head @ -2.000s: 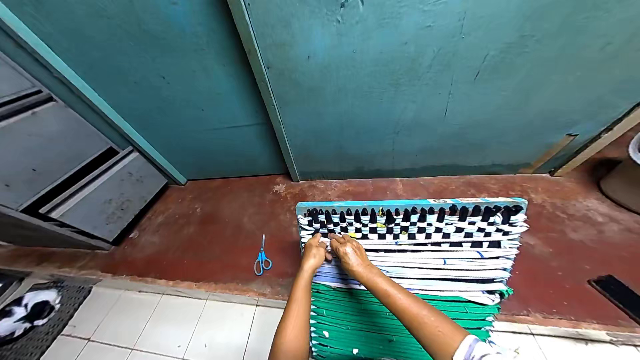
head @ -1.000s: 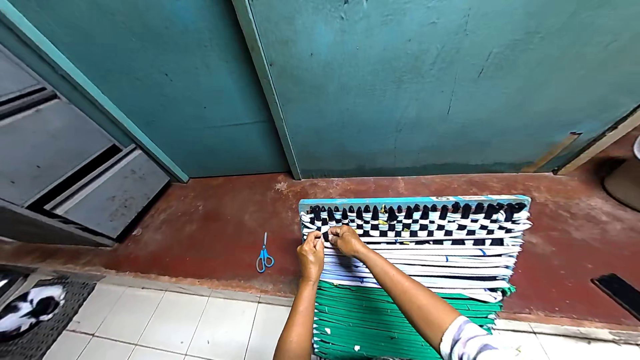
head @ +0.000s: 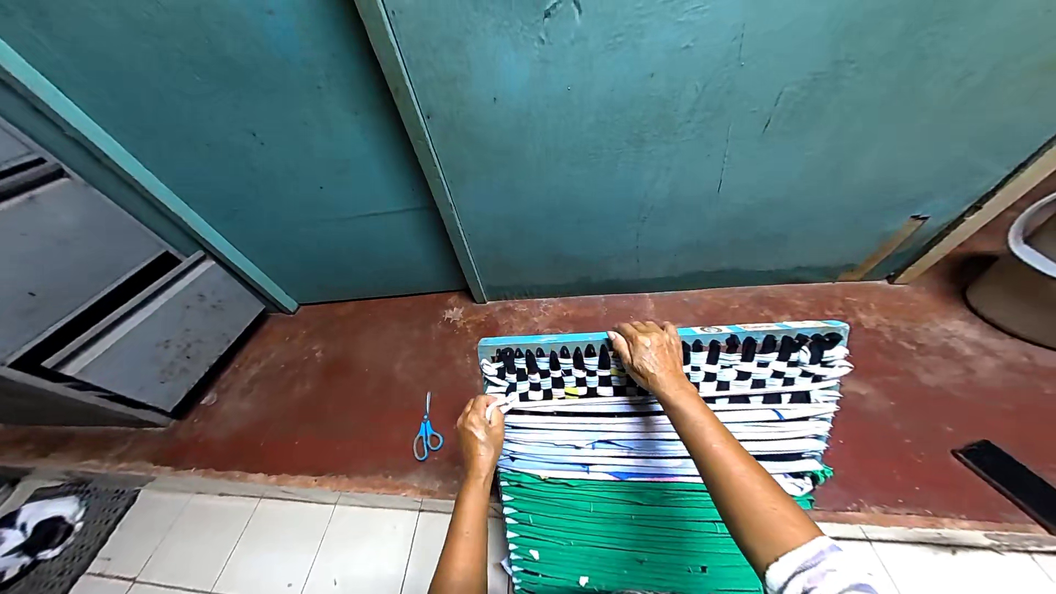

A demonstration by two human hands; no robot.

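Observation:
A blue frame (head: 540,339) lies on the red floor, strung with white fabric strips (head: 577,446) and, nearer me, green ones (head: 610,524). Along its far side the white strips are woven with black ones in a checkered band (head: 747,375). My left hand (head: 480,429) is at the frame's left edge, its fingers closed on the end of a white strip (head: 500,404). My right hand (head: 650,355) rests over the far edge of the frame, thumb to the left, covering part of the woven band; whether it grips anything there cannot be seen.
Blue-handled scissors (head: 427,436) lie on the red floor left of the frame. A dark flat object (head: 1008,480) is at the right, a brown bucket (head: 1015,293) beyond it. Teal panels (head: 660,165) rise behind. A black and white cloth or animal (head: 41,528) is on a dark mat at lower left.
The right hand has moved away from the left one, up and right to the frame's far edge. The left hand has shifted outward to the left edge.

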